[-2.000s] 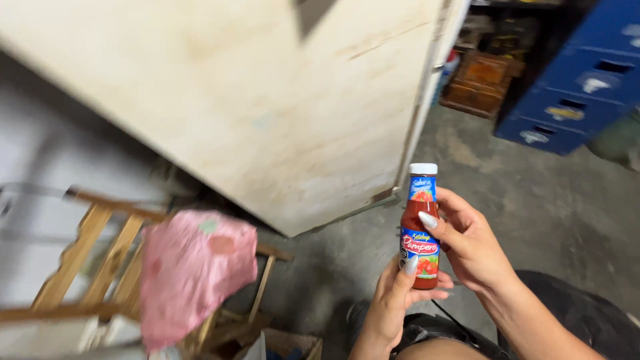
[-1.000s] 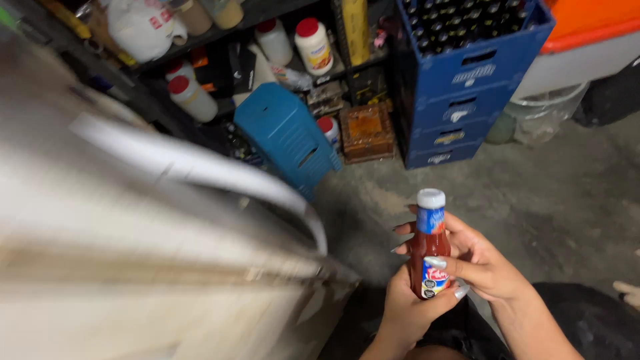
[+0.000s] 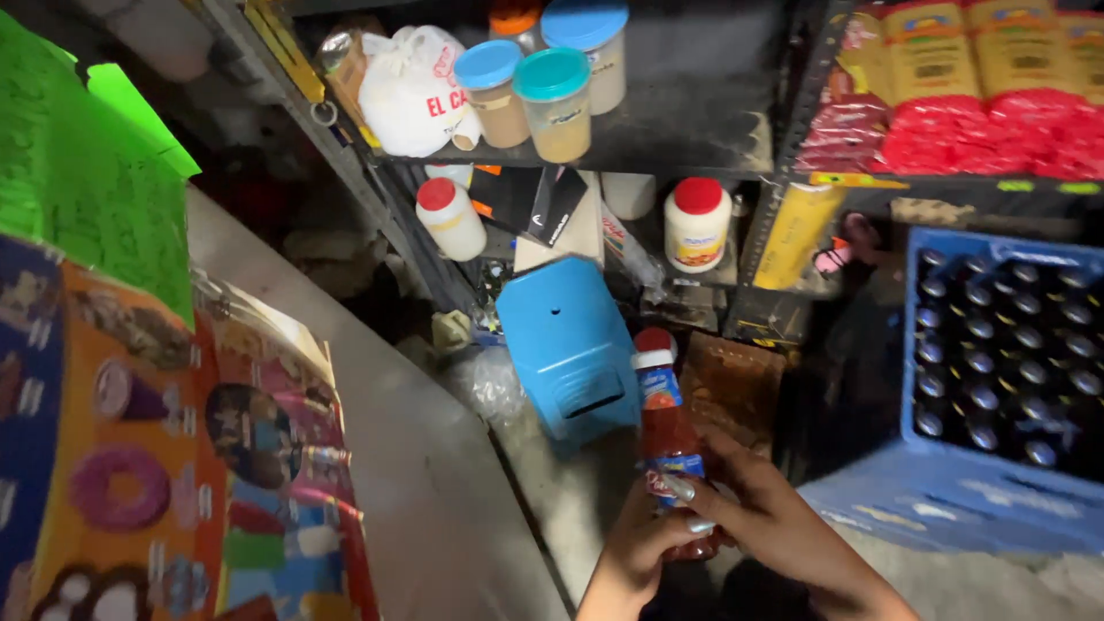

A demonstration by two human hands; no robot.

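A ketchup bottle (image 3: 662,423) with a white cap and blue-and-red label stands nearly upright between my two hands at the lower centre. My left hand (image 3: 634,548) wraps its lower part from the left, thumb across the front. From the right, my right hand (image 3: 755,509) grips it at the label, its thumb also on the front. The fingers behind the bottle are partly hidden. Just beyond the bottle is a blue plastic object (image 3: 561,336) with a slot, and behind the cap shows a red lid (image 3: 654,339).
Dark metal shelves (image 3: 681,138) hold lidded tubs (image 3: 552,103), a white plastic bag (image 3: 412,90), a mayonnaise jar (image 3: 697,226) and packaged goods (image 3: 931,86). A blue crate of bottles (image 3: 1000,500) stands at right. A pale panel (image 3: 397,466) and colourful posters (image 3: 172,448) are at left.
The view has swung from the pale panel and wooden chair to the shelves and crate. Both hands still hold the ketchup bottle.
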